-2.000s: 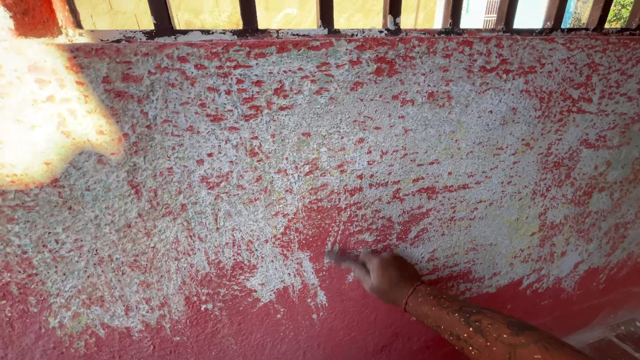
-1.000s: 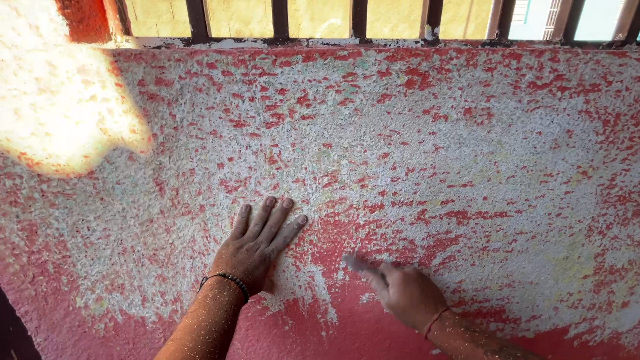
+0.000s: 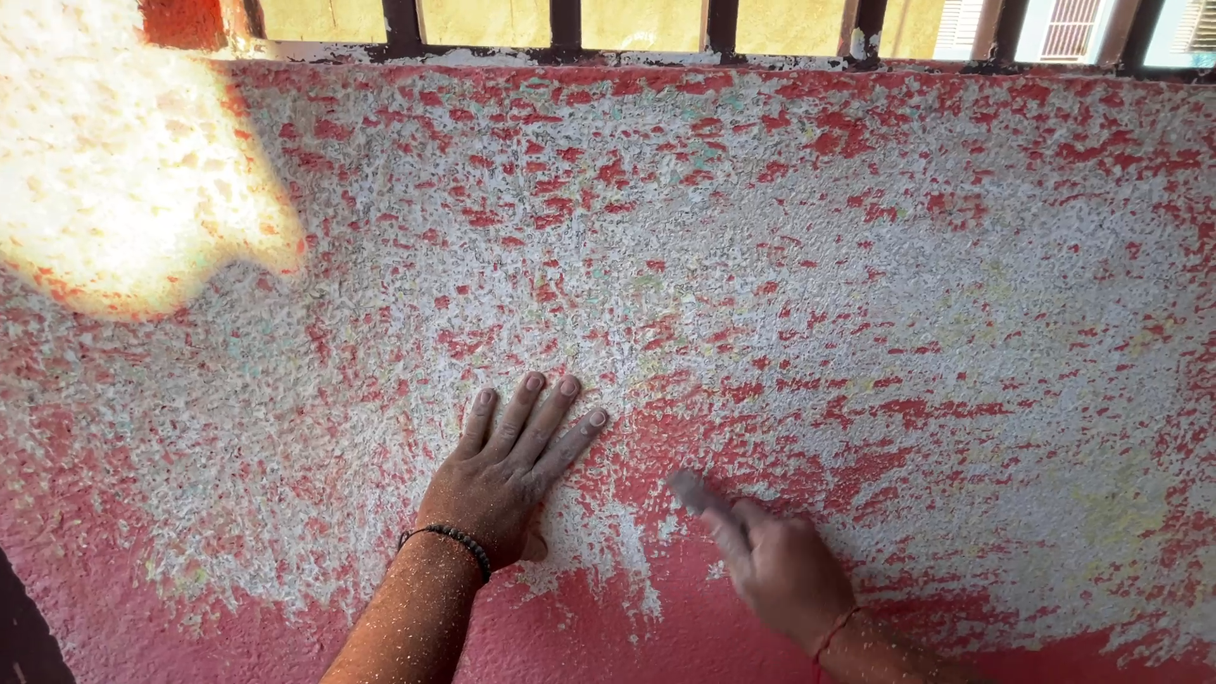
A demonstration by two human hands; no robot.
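A rough plaster wall (image 3: pixel 950 304) fills most of the view, its red paint broken up by large pale scraped areas with greenish and yellow specks. Flat against it lies my left hand (image 3: pixel 503 475), fingers apart and holding nothing, a dark beaded bracelet at the wrist. To its right, my right hand (image 3: pixel 779 560) is closed around a small greyish scraper-like tool (image 3: pixel 692 491), blurred, whose tip is at the wall beside a patch of red paint. Most of the tool is hidden by the fingers, so its exact kind cannot be told. Pale flecks of dust cover both forearms.
Dark metal bars (image 3: pixel 565 28) rise from a ledge (image 3: pixel 627 61) with chipped paint along the top of the wall. Behind them is a yellow wall (image 3: pixel 484 21). Bright sunlight falls on the upper left of the wall, and a dark edge (image 3: pixel 24 627) shows at the lower left.
My left hand, out of view two seconds ago, came onto the wall by one second ago and rests there still. My right hand stays low on the wall, holding the tool.
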